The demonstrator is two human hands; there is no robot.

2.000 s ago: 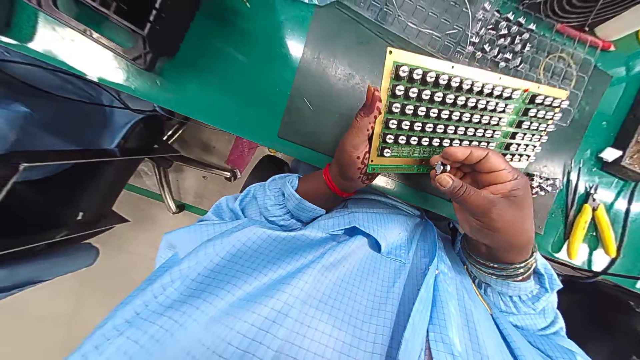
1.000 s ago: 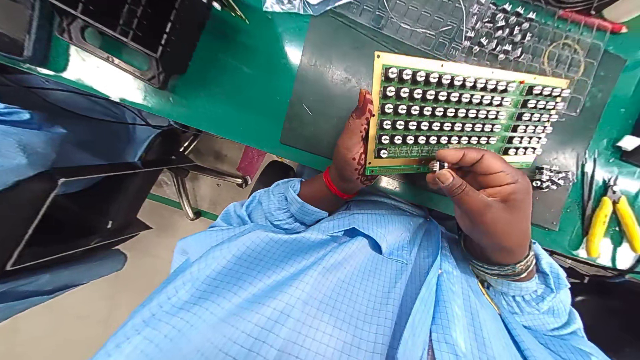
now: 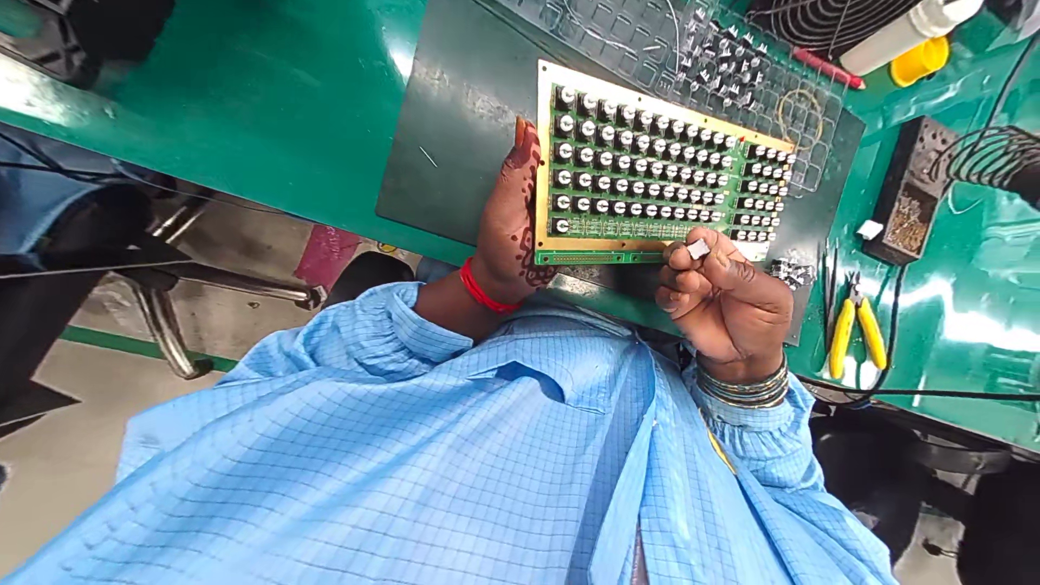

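My left hand (image 3: 508, 215) grips the left edge of a green circuit board (image 3: 650, 231) with a tan border, held tilted above a dark mat (image 3: 455, 122). Rows of small black components with white slotted tops fill most of the board; its lowest row shows one at the left end. Between the thumb and fingers of my right hand (image 3: 723, 284) is a small component (image 3: 697, 249), its pale face showing, just at the board's lower edge. More loose components (image 3: 723, 61) lie on a clear plastic tray (image 3: 626, 36), and a small pile (image 3: 792, 274) sits right of my right hand.
Yellow-handled cutters (image 3: 857, 333) and dark tweezers (image 3: 829, 284) lie on the green bench at the right. Beyond them stand a soldering-iron stand (image 3: 914, 191) with a coil, a white bottle (image 3: 910, 32) and a red pen-like tool (image 3: 829, 68). A black cable (image 3: 934, 393) runs along the bench edge.
My right hand has turned, its fingers now more upright and the held component's pale face showing. My left hand still holds the board.
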